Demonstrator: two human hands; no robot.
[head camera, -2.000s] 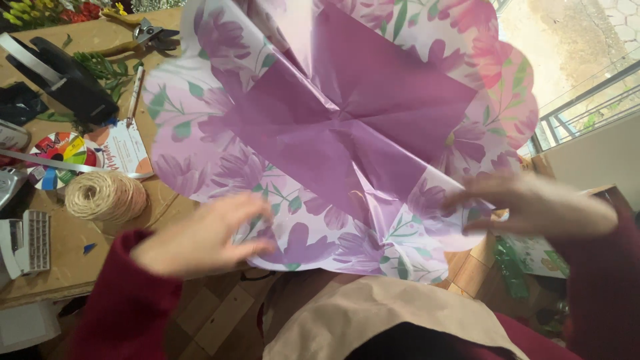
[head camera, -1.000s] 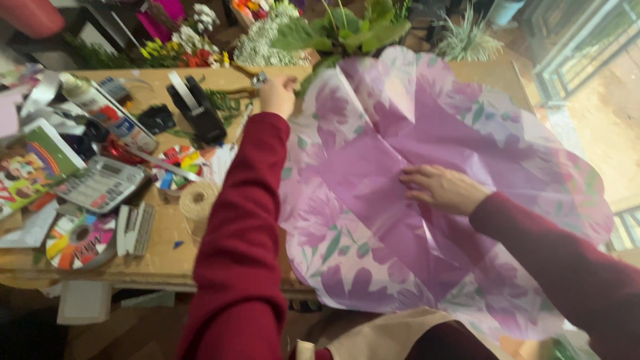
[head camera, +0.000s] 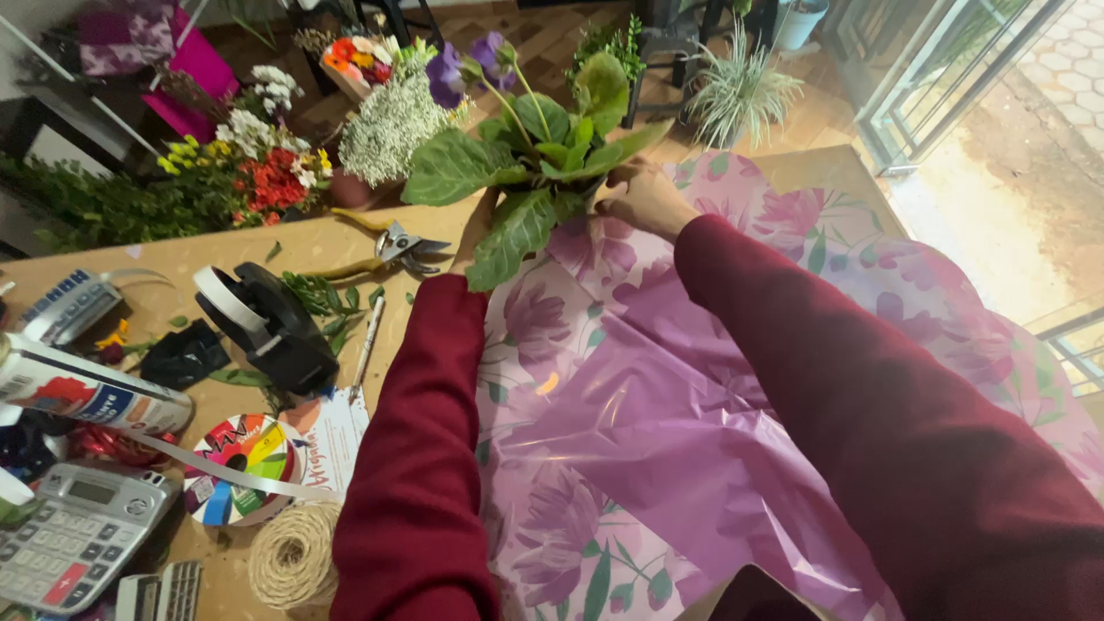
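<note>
A potted plant with broad green leaves and purple flowers (head camera: 552, 129) stands at the far edge of the work table, its pot mostly hidden by leaves. My left hand (head camera: 477, 231) is at its left side, largely covered by a leaf. On the other side, my right hand (head camera: 645, 198) has its fingers at the pot, under the leaves. Purple floral wrapping paper (head camera: 638, 405) lies spread out beneath my forearms, its far part close to the plant.
On the left of the wooden table (head camera: 345, 226) lie pruning shears (head camera: 398, 246), a tape dispenser (head camera: 267, 328), a pen (head camera: 368, 345), a ribbon spool (head camera: 241, 470), a twine roll (head camera: 293, 552), a spray can (head camera: 95, 384) and a calculator (head camera: 82, 526). Cut flowers (head camera: 272, 177) stand beyond the far edge.
The paper, lifted by both hands two seconds ago, lies spread on the table. My right hand has moved from the middle of the paper to the plant; my left has also moved to it.
</note>
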